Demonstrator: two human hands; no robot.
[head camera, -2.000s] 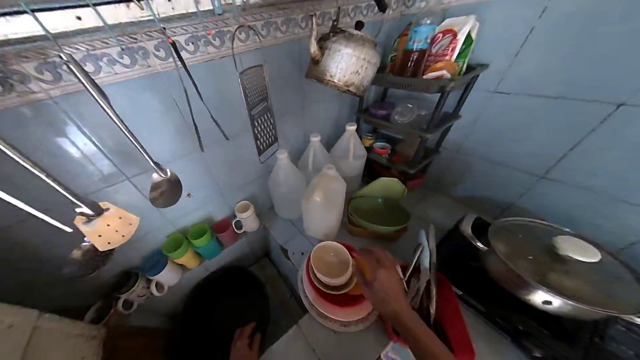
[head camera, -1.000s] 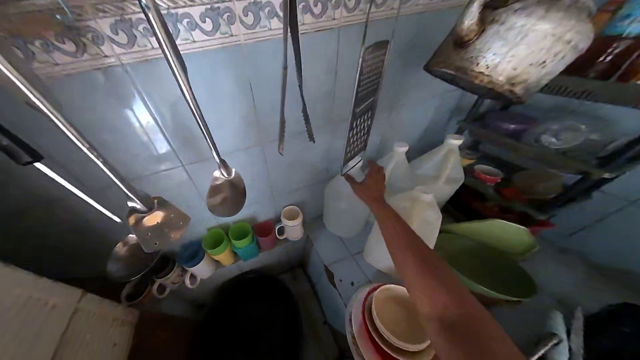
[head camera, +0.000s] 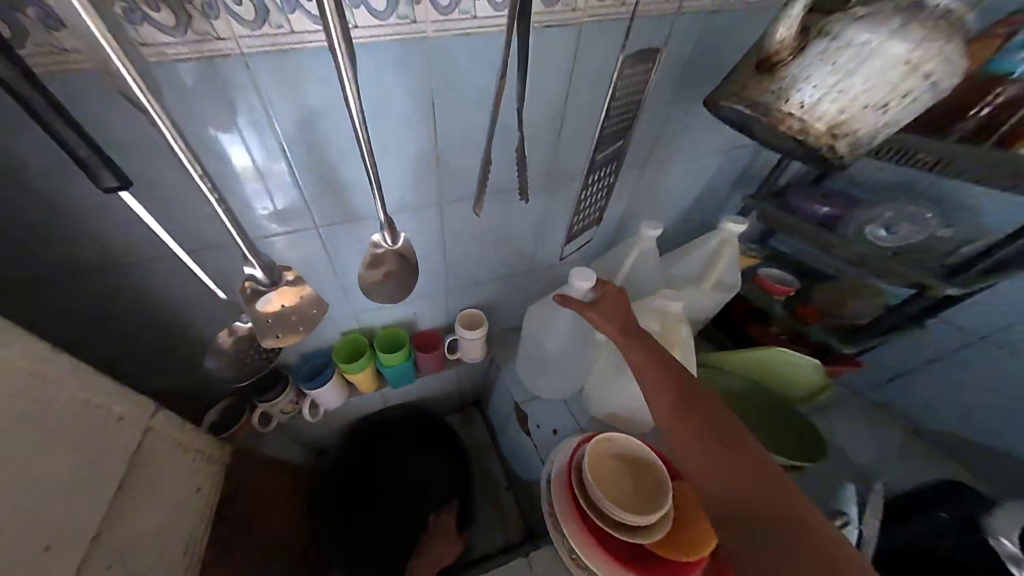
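Observation:
My right hand (head camera: 610, 310) reaches across the counter and grips the neck of a translucent plastic jug (head camera: 552, 344) by the tiled wall, just below its white cap. Three similar jugs stand close to it, one of them (head camera: 640, 376) partly behind my forearm. My left hand (head camera: 438, 540) is dim at the bottom edge, over a large black tub (head camera: 392, 480); its fingers are hard to make out. Below my right forearm sits a stack of plates and bowls with a cream bowl (head camera: 626, 478) on top and an orange dish (head camera: 686, 524) beside it.
Cups and mugs line a ledge, ending in a white mug (head camera: 470, 336). Above hang a metal ladle (head camera: 389, 268), a perforated turner (head camera: 282, 308), tongs (head camera: 522, 120), a grater (head camera: 612, 148) and a sooty kettle (head camera: 848, 80). Green basins (head camera: 760, 408) and a dark rack (head camera: 960, 272) are at right.
My right hand has moved from the stack of bowls to the jugs, first near the grater's lower end, now onto a jug's neck. The view has swung left and closer to the wall.

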